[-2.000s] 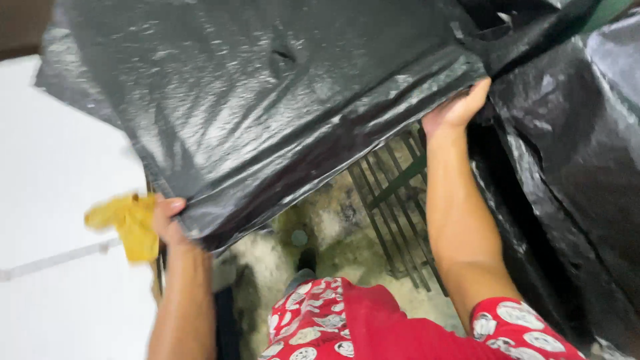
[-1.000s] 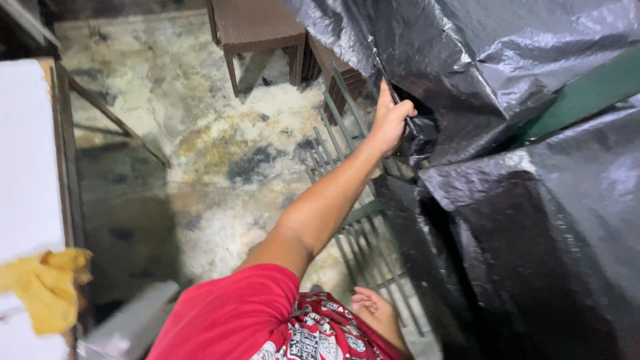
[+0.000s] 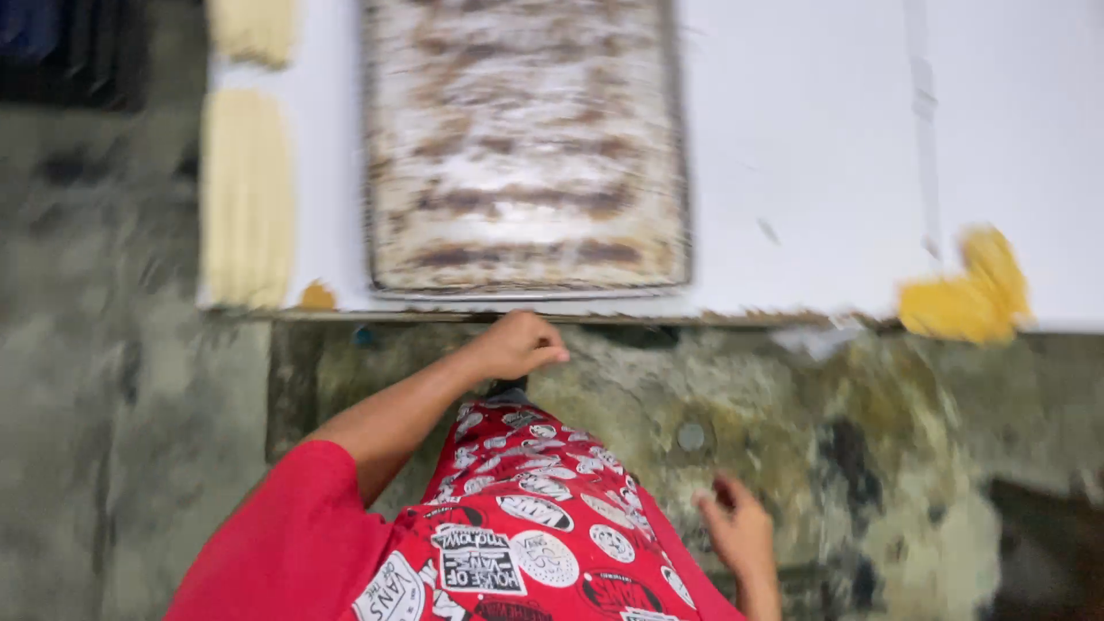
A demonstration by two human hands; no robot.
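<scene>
My left hand point(image 3: 520, 345) is just below the front edge of a white tabletop, its fingers curled in and nothing seen in it. Right above it lies a rectangular metal baking tray point(image 3: 526, 198) with brown stains, blurred. Lower down, beside the red printed shirt, my right hand point(image 3: 737, 526) hangs over the floor with its fingers apart and holds nothing. A yellow cloth point(image 3: 970, 297) lies crumpled at the table edge to the right.
Pale yellow ridged pieces point(image 3: 247, 198) lie along the left end of the white tabletop point(image 3: 802, 155). A small orange-yellow piece point(image 3: 317, 295) is near the tray's corner. Below is a stained concrete floor point(image 3: 604, 388); a dark object point(image 3: 73, 52) stands at the upper left.
The view has swung from the black plastic sheeting to the white table. Both hands held the sheeting at first, then only the left; now neither does.
</scene>
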